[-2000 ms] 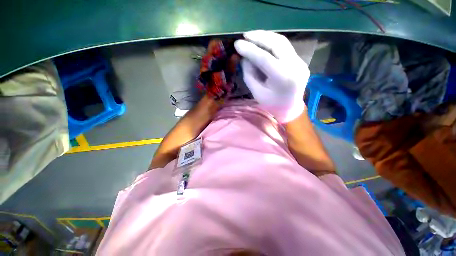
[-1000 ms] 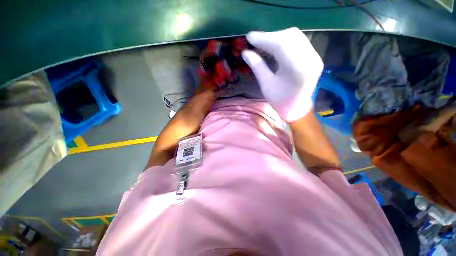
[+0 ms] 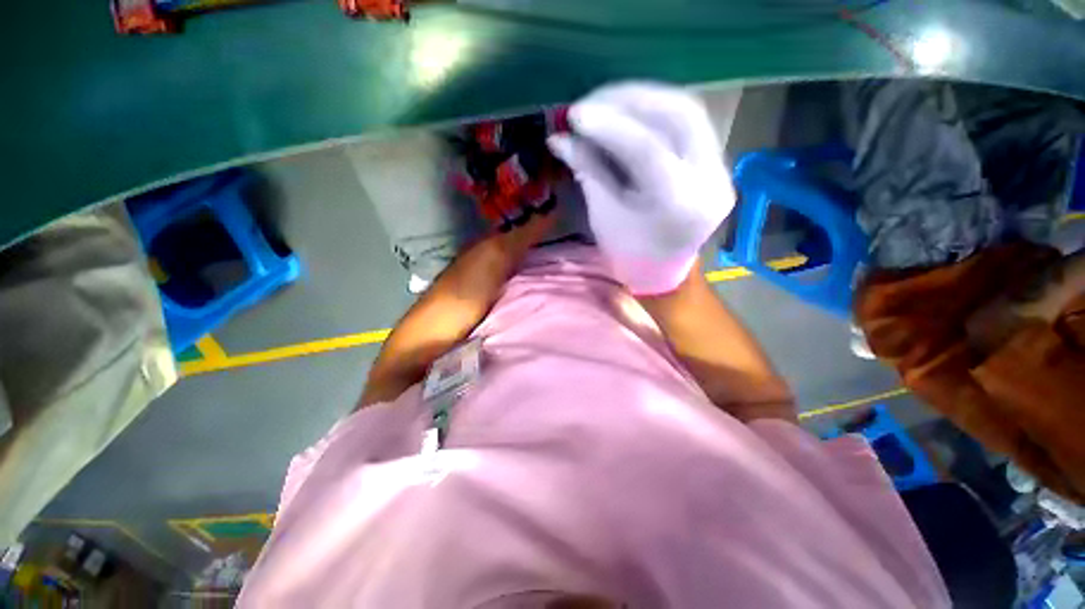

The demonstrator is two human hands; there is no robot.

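Several red and black connector housings [image 3: 506,179] are bunched in my bare left hand [image 3: 524,220], just below the bench edge. The connectors and shadow hide most of its fingers. My right hand [image 3: 648,179], in a white glove with a pink cuff, is beside the bunch on the right, thumb and fingers curled towards it. The glove is blurred, and whether it pinches a wire or a connector cannot be told.
The green bench [image 3: 286,95] curves across the top. Red connectors [image 3: 375,8] lie at its far edge, upper left. Blue stools [image 3: 220,256] stand on both sides. A person in light clothing is at left, and one with an orange-brown garment [image 3: 976,345] at right.
Red connectors on the bench have come into view at upper left. The gloved hand first moved right, then back left towards the bunch. The left hand still holds the connectors.
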